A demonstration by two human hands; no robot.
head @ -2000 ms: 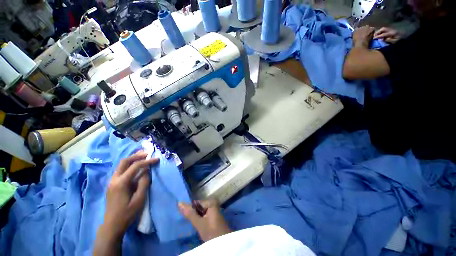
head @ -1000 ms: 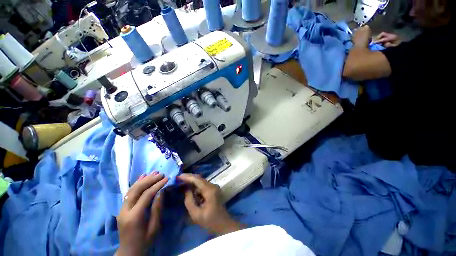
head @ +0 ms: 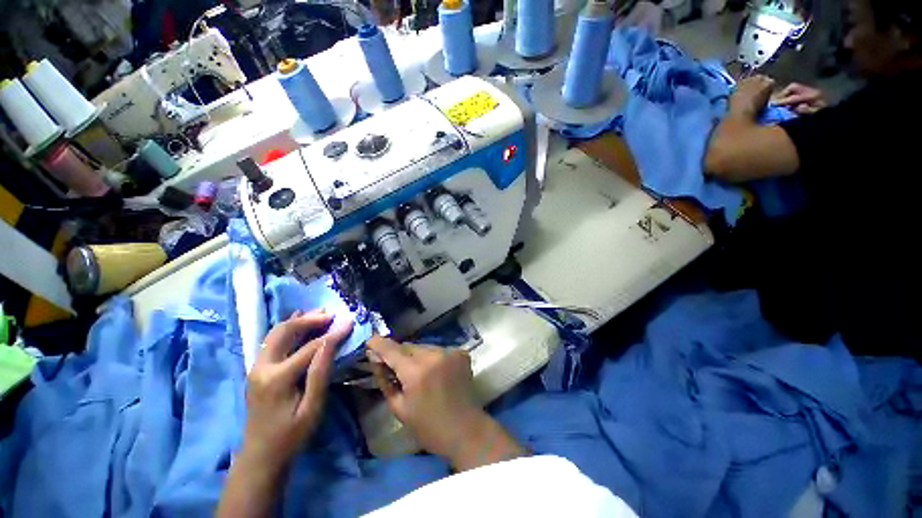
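Observation:
The light-blue garment piece lies over the left table edge and runs up to the needle area of the white overlock machine. My left hand pinches the cloth edge just in front of the presser foot. My right hand is close on its right, fingertips at the cloth edge beside the foot. Metal tips of what look like thread snips show between my hands; their body is hidden. A pale strip of the cloth runs along the machine's left end.
A large blue garment heap lies at right below the table edge. Thread tails hang at the table edge. Blue thread cones stand behind the machine. A yellow cone lies at left. A person in black works on blue cloth at right.
Both hands have moved up to the presser foot, and the cloth panel between them has shortened in front of the foot. The whole view has shifted slightly, placing the machine further right and lower.

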